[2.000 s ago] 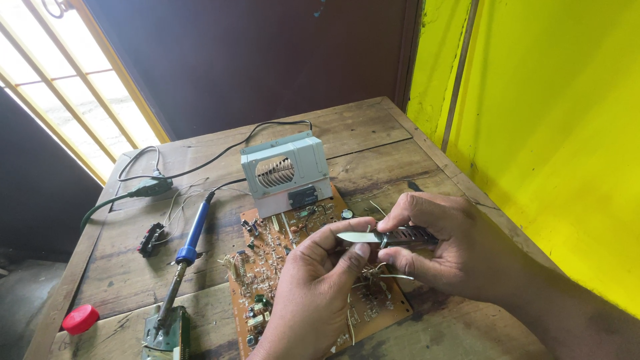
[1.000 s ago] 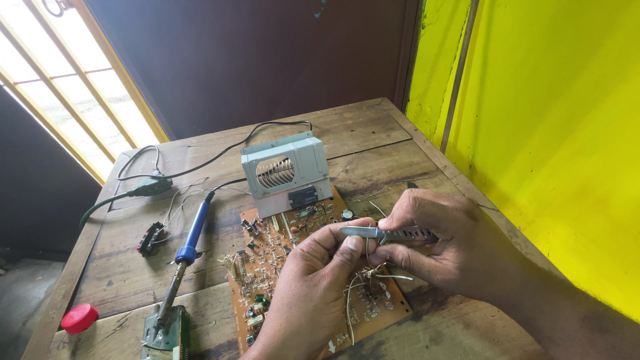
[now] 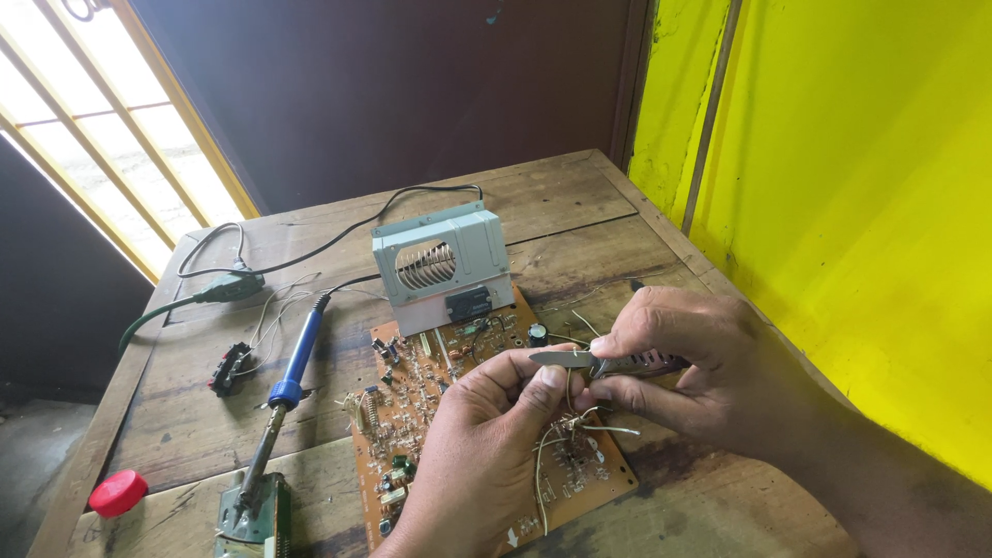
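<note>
My right hand [image 3: 682,356] grips the perforated handle of a small knife [image 3: 566,359], its blade pointing left. My left hand [image 3: 496,434] pinches a thin wire [image 3: 570,387] between thumb and forefinger, right at the blade. Both hands are above an orange circuit board [image 3: 418,372] crowded with components. Several loose wires stand up from the board's right part, below the knife. A grey metal heat-sink bracket [image 3: 438,256], with a black component fixed to it, stands at the board's far edge.
A blue-handled soldering iron [image 3: 301,356] leans left of the board, its tip on a small green board [image 3: 256,511]. A red cap [image 3: 118,493] lies at the left. Farther back are a green plug connector [image 3: 229,287], black cable and a small black part [image 3: 229,370] with wires. A yellow wall borders the right.
The knife blade has tilted and turned slightly between my fingers since the earlier frames. Both hands stay in nearly the same place over the board.
</note>
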